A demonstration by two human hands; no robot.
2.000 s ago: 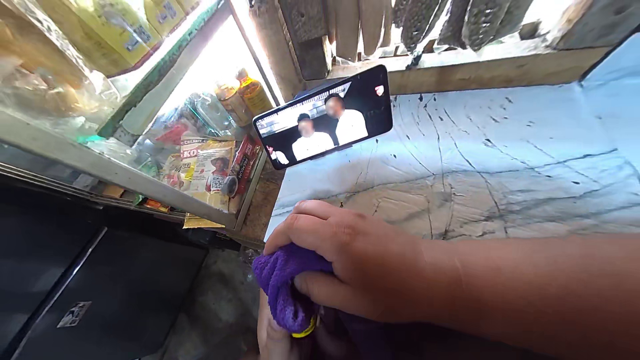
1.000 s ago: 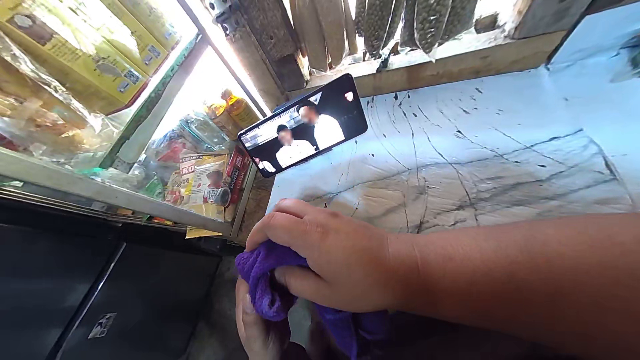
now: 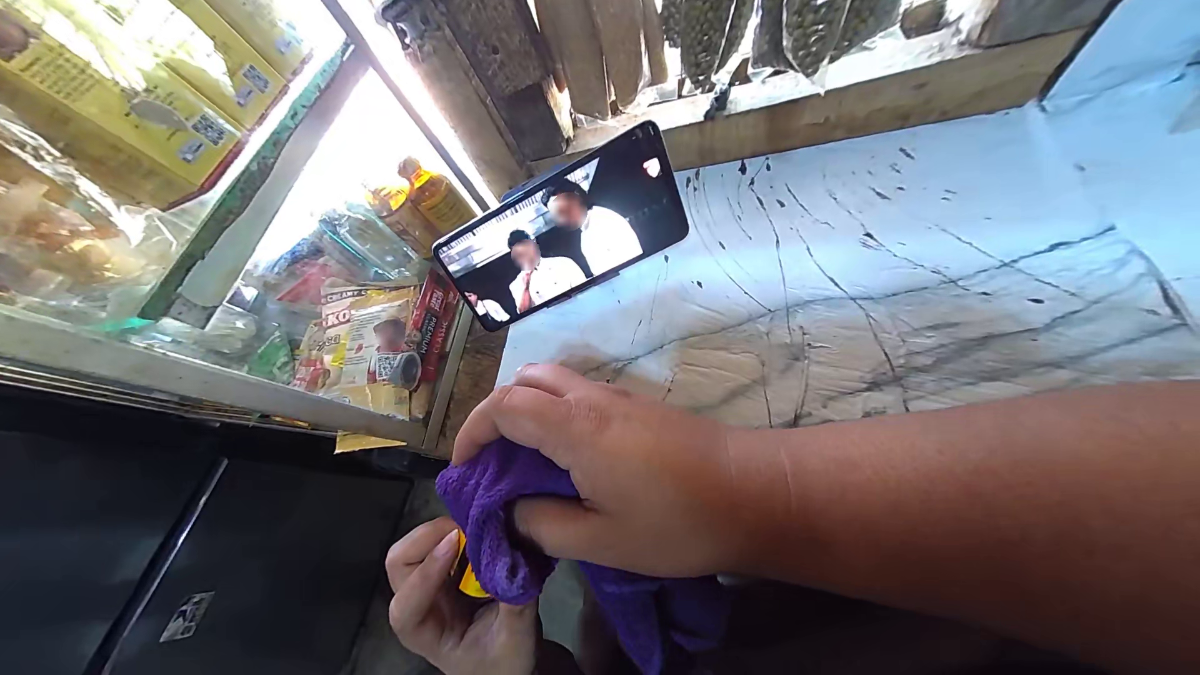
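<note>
My right hand (image 3: 609,459) presses a bunched purple cloth (image 3: 502,525) between its thumb and fingers. Below it and to the left, my left hand (image 3: 459,600) grips a small yellow object (image 3: 469,572) with a dark part. The cloth wraps or covers most of that object, so I cannot tell what it is. A loose end of the cloth hangs beneath my right wrist. Beyond my hands a smartphone (image 3: 567,230) leans on its long edge at the counter's corner, its screen lit with a video of people.
The marble-patterned counter (image 3: 844,281) stretches right under my forearm. At left stands a glass-sided display case (image 3: 309,403) with packets (image 3: 361,347) and orange bottles (image 3: 431,197). Black cabinets (image 3: 281,553) are below it. A wooden ledge (image 3: 872,98) with filled plastic bags runs along the back.
The yellow part was visible below the cloth two seconds ago, was hidden one second ago, and shows again at my left fingers. Both hands stay at the cloth.
</note>
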